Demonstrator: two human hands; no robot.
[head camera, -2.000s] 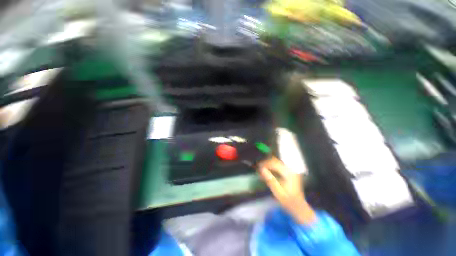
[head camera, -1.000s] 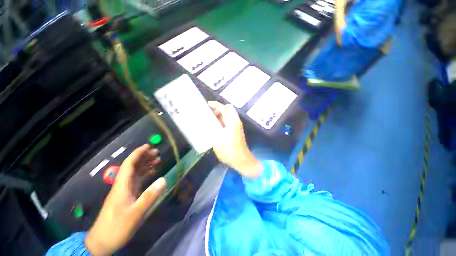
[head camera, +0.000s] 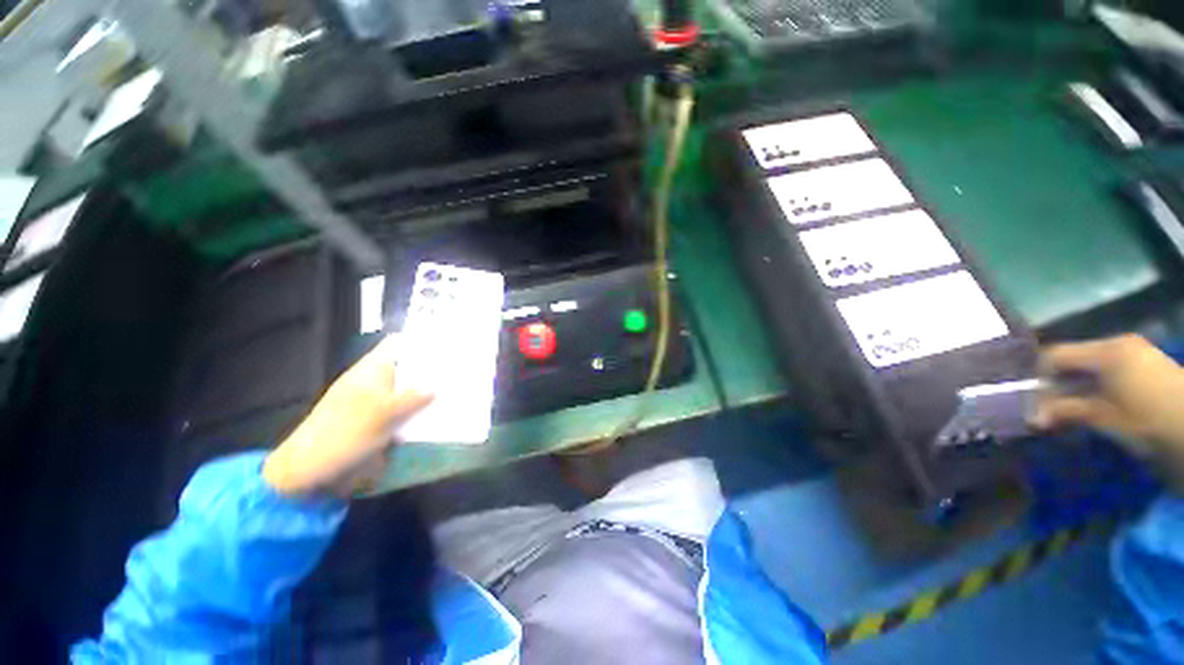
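Note:
My left hand (head camera: 343, 418) holds a white phone back cover (head camera: 451, 353) by its lower left edge, camera holes at the top, in front of the press's control panel. My right hand (head camera: 1119, 396) grips the right end of another phone back cover (head camera: 993, 412), tilted over the near end of the black tray (head camera: 909, 435). Several white covers (head camera: 919, 318) lie in a row in that tray. The press (head camera: 519, 221) stands in front of me. Its panel shows a red button (head camera: 536, 342) and a green button (head camera: 635, 321).
A yellowish air hose (head camera: 665, 221) hangs at the press's right side. A dark tray stack (head camera: 253, 338) is at the left, with a small white card (head camera: 373, 303) beside the press. Green mat (head camera: 1026, 182) lies beyond the right tray. Yellow-black tape (head camera: 954, 595) marks the blue floor.
The view has swung back left. My left hand, empty a second ago, now holds a cover. My right hand is now at the tray's near-end cover, which is lifted and tilted.

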